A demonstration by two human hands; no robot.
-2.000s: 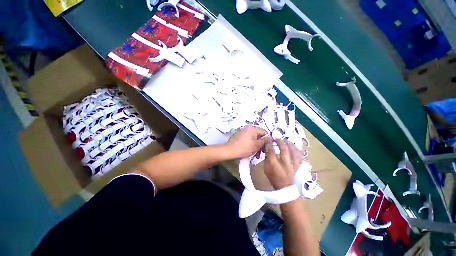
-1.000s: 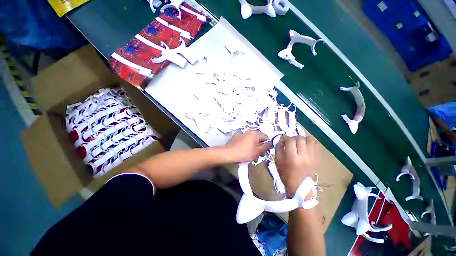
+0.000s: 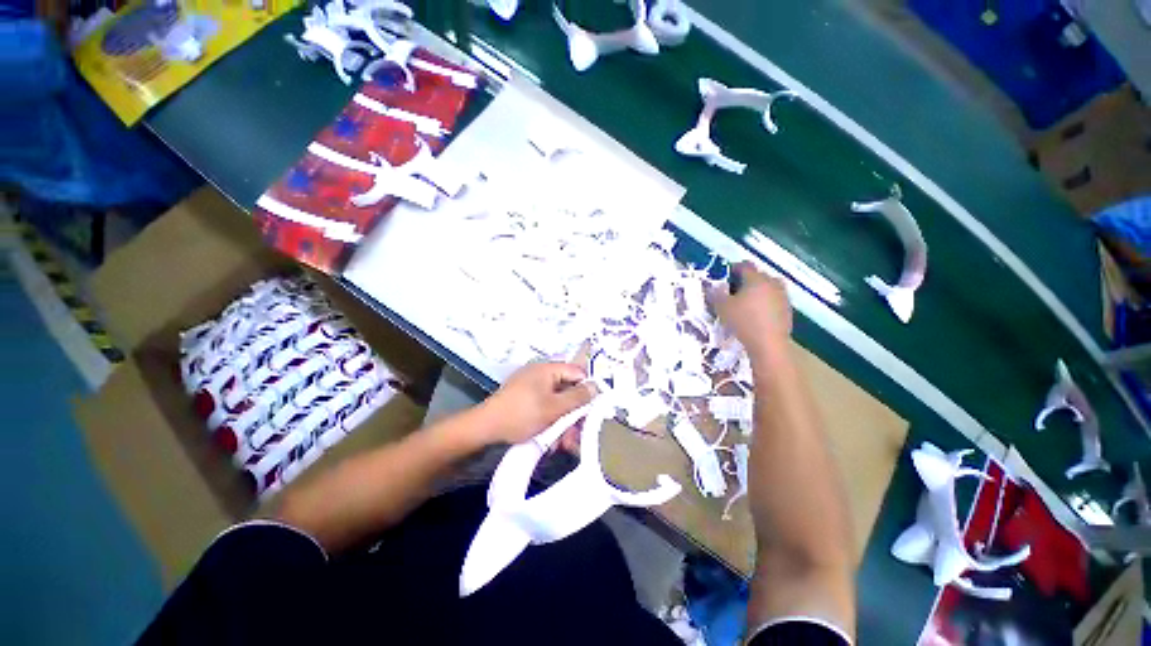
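My left hand [image 3: 545, 401] grips one end of a glossy white headband shell [image 3: 545, 507] with pointed ear-like projections, held above the bench's near edge. My right hand [image 3: 755, 307] is at the far right side of a heap of small white brackets [image 3: 650, 334]; its fingertips are partly hidden, and whether they hold a piece cannot be told. The heap lies partly on a pale work sheet [image 3: 423, 259] and partly on a brown cardboard pad [image 3: 827, 423].
White headbands stand along the green belt [image 3: 808, 164]. An open carton [image 3: 139, 429] of white parts is at left. A red printed sheet [image 3: 303, 189] bears a white headband. Another headband [image 3: 940, 517] lies at right. A yellow sheet [image 3: 120, 63] is far left.
My right hand has moved away from my left, forward to the heap's far side. My left hand has shifted left with the headband, which has turned. The view has shifted slightly.
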